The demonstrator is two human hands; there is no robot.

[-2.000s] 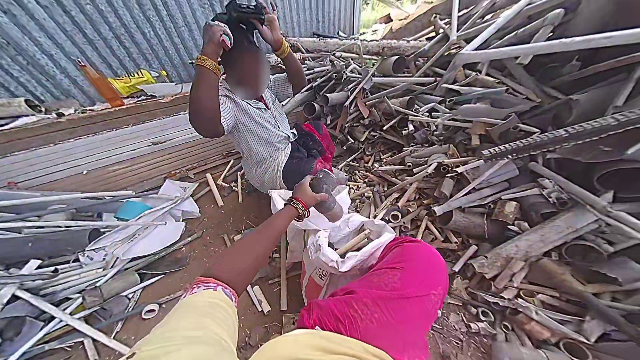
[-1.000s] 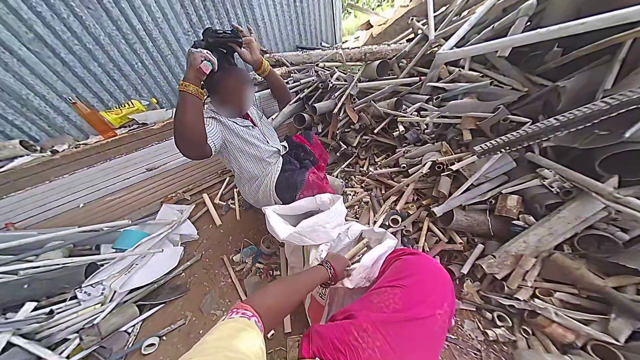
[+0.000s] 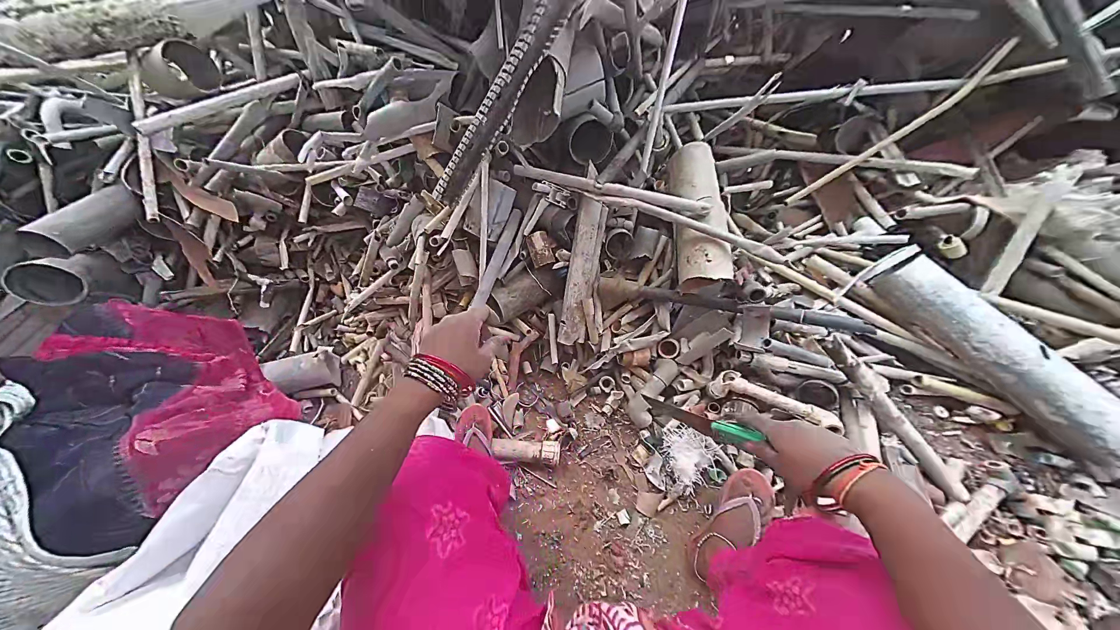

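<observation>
My left hand (image 3: 457,346), with red and beaded bangles at the wrist, reaches into the heap of scrap pipes in front of me. Its fingers are at the lower end of a flat grey strip (image 3: 499,258); whether they grip it is hard to tell. My right hand (image 3: 792,455) is closed around the green handle of a knife (image 3: 700,423), whose dark blade points up and left over the debris. Below my left hand a short threaded pipe piece (image 3: 527,451) lies by my sandalled foot. The white sack (image 3: 232,490) is at the left, partly behind my left forearm.
Piled pipes and sticks spread across the whole view. A thick grey pipe (image 3: 997,337) slants at the right. A dark ribbed strip (image 3: 494,105) rises from the heap's middle. Another person's dark and pink clothing (image 3: 192,376) is at the left. Bare soil (image 3: 577,525) shows between my feet.
The view has swung far right and down to the heap. My left hand has left the white sack's mouth and is at the pipes. My right hand with the knife has come into view.
</observation>
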